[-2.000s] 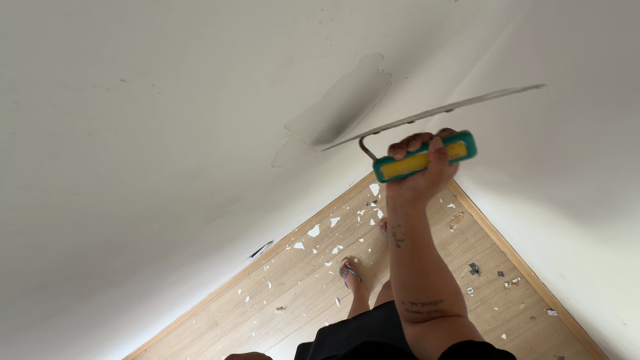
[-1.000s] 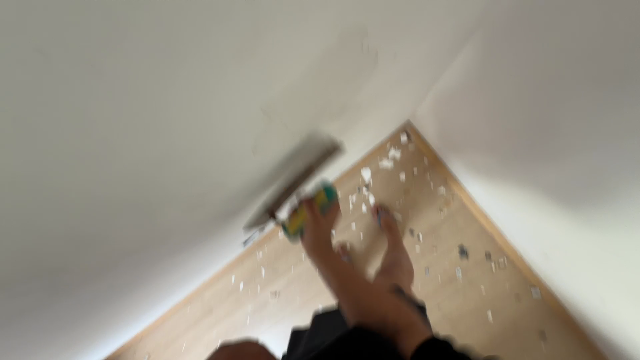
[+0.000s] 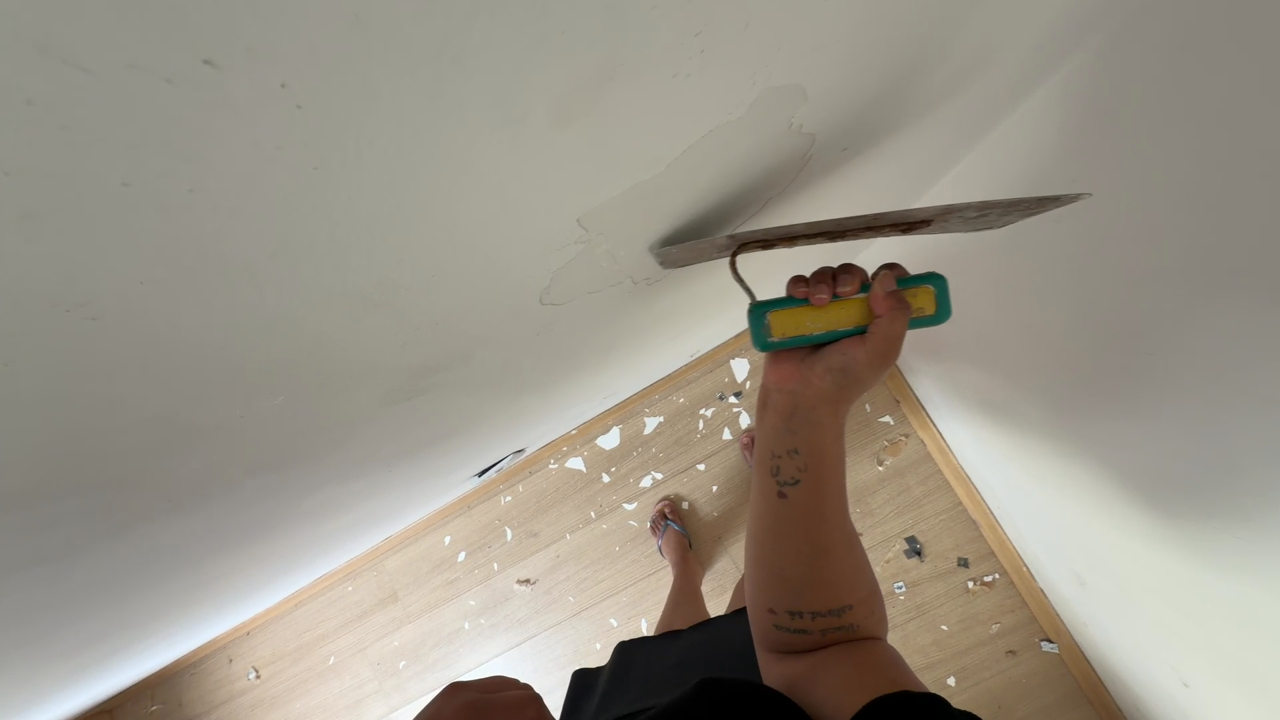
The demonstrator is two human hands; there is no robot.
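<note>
My right hand [image 3: 850,320] is closed around the green and yellow handle of a steel plastering trowel [image 3: 850,232], raised near the room's corner. The blade's left end lies over the lower edge of a grey, irregular filler patch [image 3: 700,190] on the left wall; whether it touches the wall I cannot tell. Rust-brown marks run along the back of the blade, where the handle's bent metal shank joins it. At the bottom edge, only part of my left hand [image 3: 487,700] shows; its fingers and anything in it are hidden.
White paint or plaster flakes [image 3: 608,438] and small dark scraps [image 3: 912,548] lie scattered on the wood-plank floor [image 3: 400,610]. Wooden baseboards [image 3: 985,515] edge both walls. A dark slot-like opening [image 3: 498,463] shows low on the left wall. My sandalled foot [image 3: 670,530] stands near the corner.
A second ago the trowel was lower, over the left wall near the baseboard; my right hand has since raised it up and to the right, about where it was two seconds ago.
</note>
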